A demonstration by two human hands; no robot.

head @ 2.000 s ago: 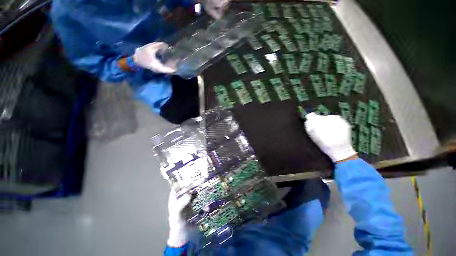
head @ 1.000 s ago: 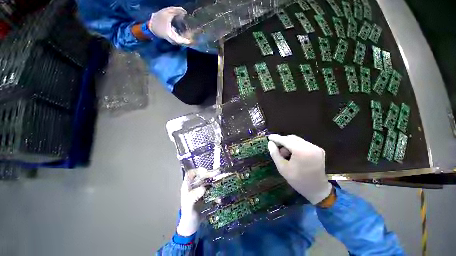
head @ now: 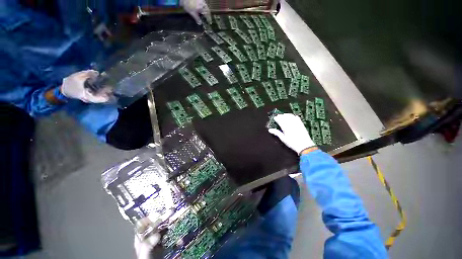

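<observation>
My left hand [head: 147,239], in a white glove, holds the left edge of a clear blister tray [head: 144,195] low in front of me. Green circuit boards [head: 206,181] fill several pockets in its near and right part; pockets at the far and left side show no board. My right hand [head: 293,132], gloved white, is over the black belt, its fingertips on a circuit board [head: 273,117]. Part of that board is hidden by the fingers. Many loose boards [head: 237,98] lie in rows on the belt [head: 230,144].
Another person's gloved hand [head: 81,87] holds an empty clear tray [head: 147,60] at the upper left; their other hand [head: 197,10] is over the far boards. A metal rail [head: 324,66] edges the belt. Clear trays [head: 58,146] lie on the floor. Yellow-black tape [head: 387,189] is at right.
My right hand has moved from the tray back to a board on the belt. The tray shows a further board in its pockets. The other person's far hand has come into view over the boards.
</observation>
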